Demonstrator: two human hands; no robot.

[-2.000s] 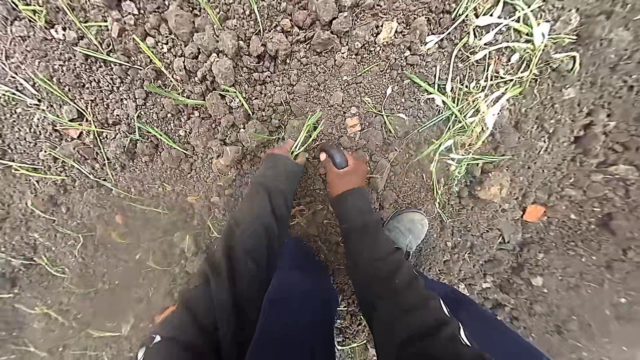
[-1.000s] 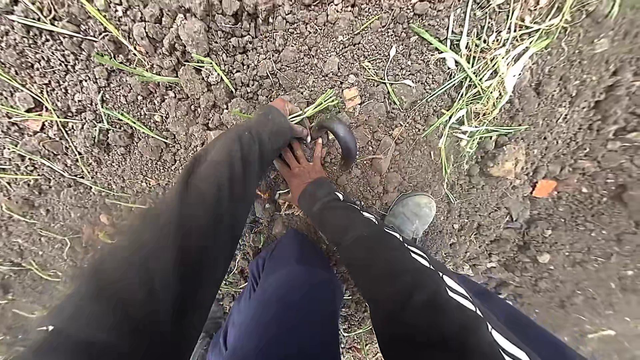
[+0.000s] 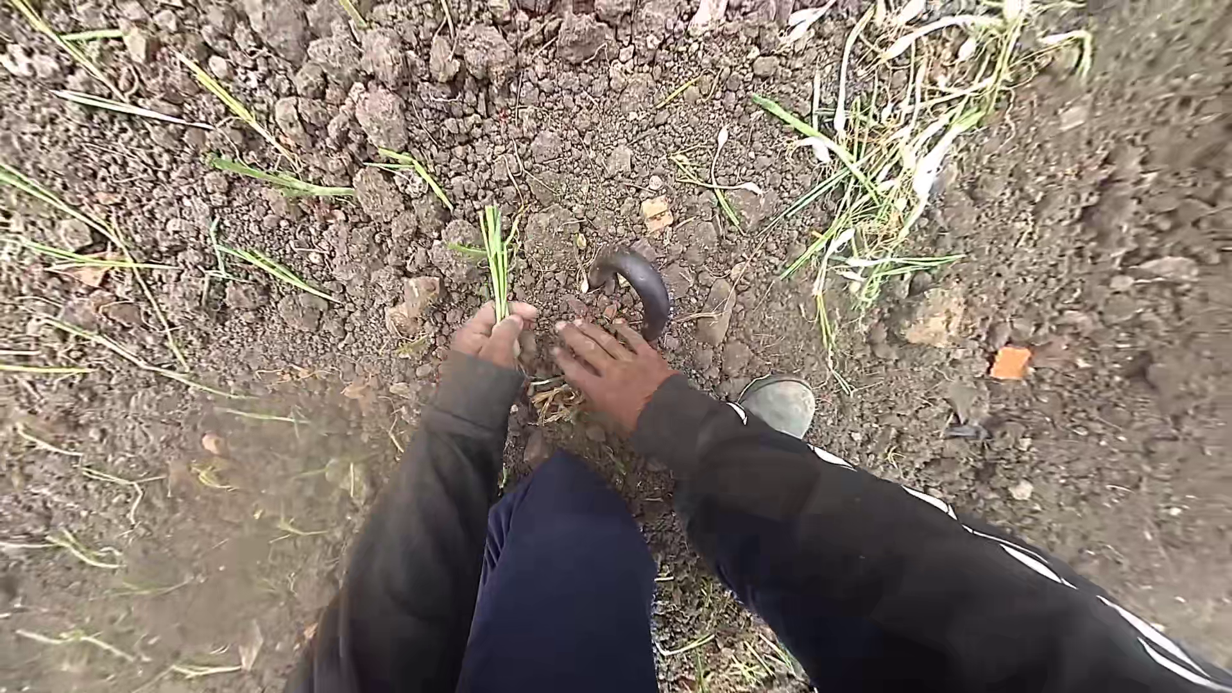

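My left hand pinches a small bunch of green shoots, whose cut-looking tops point away from me. Just right of it, my right hand lies palm down on the soil with its fingers spread and nothing seen in its grasp. A dark curved object, perhaps a tool's handle or a hook, arches from the ground beside the right fingers. Between and below the hands are dry plant remains. Uprooted plants with white bulbs lie in a loose heap at the upper right.
Cloddy soil with scattered green blades spreads over the left and top. My shoe stands right of the right wrist. An orange fragment lies farther right, a pale stone beyond the dark curved object.
The right hand held the dark curved object two seconds ago and now rests flat beside it. The left hand, close against the right one a second ago, has moved left with the shoots.
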